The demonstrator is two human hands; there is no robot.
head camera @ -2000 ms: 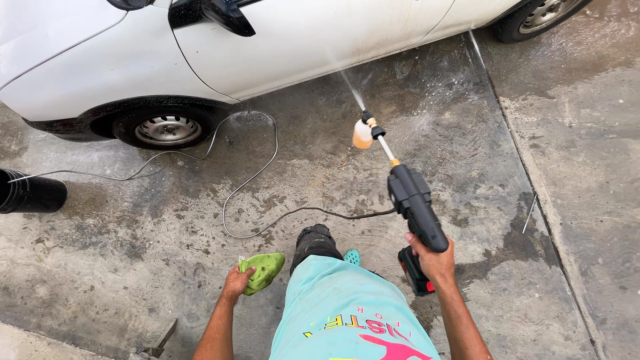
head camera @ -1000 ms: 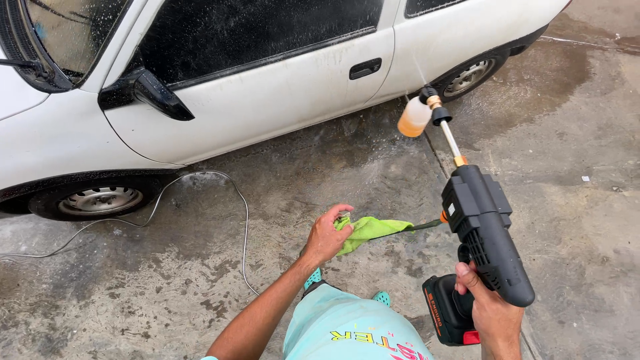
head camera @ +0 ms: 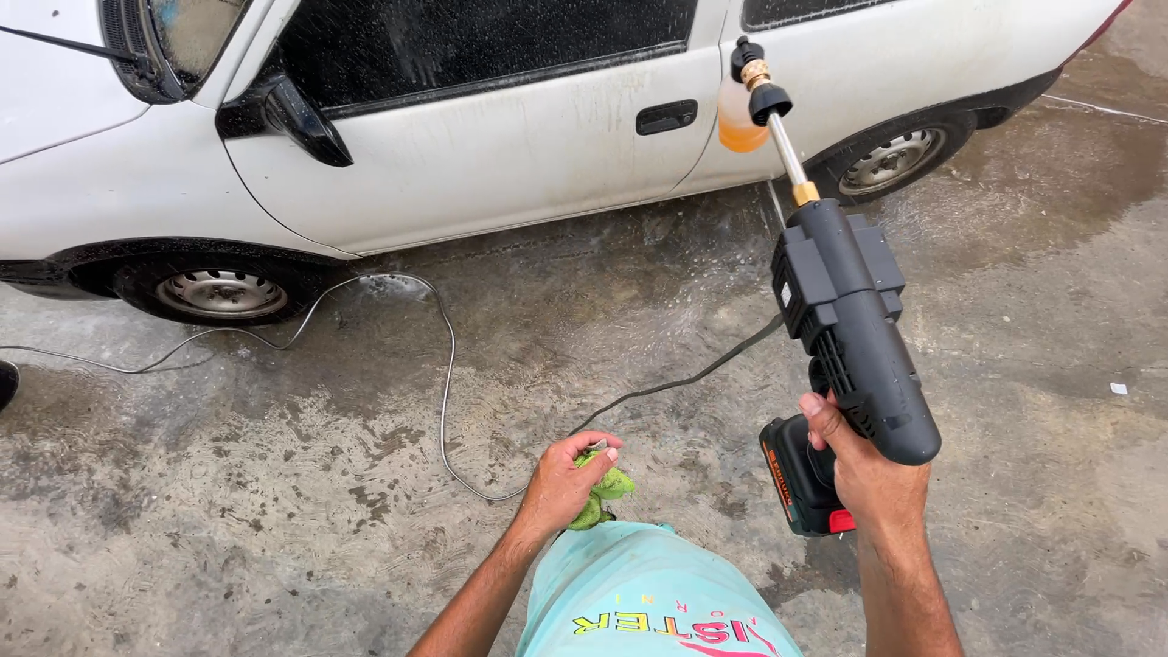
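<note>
My right hand (head camera: 871, 461) grips the handle of a black cordless pressure washer gun (head camera: 849, 310) with a battery pack (head camera: 803, 479) at its base. Its metal lance points up toward the car and carries a bottle of orange liquid (head camera: 741, 123) near the nozzle. No spray shows from the nozzle now. My left hand (head camera: 566, 479) holds a crumpled green cloth (head camera: 602, 493) in front of my shirt. A wet white car (head camera: 511, 155) with a black door handle (head camera: 666, 117) and a side mirror (head camera: 306, 119) stands ahead.
A thin hose (head camera: 449, 365) curves over the wet concrete (head camera: 274, 511) from the left, past the front wheel (head camera: 224, 292), and its dark section (head camera: 675, 383) reaches behind the gun. The rear wheel (head camera: 890, 164) is at the upper right. A dark object's edge (head camera: 7, 383) shows at far left.
The spray seen at the nozzle earlier no longer shows. Since one second ago, my left hand has drawn away from the gun, and the cloth, stretched out then, is now bunched. The view has shifted.
</note>
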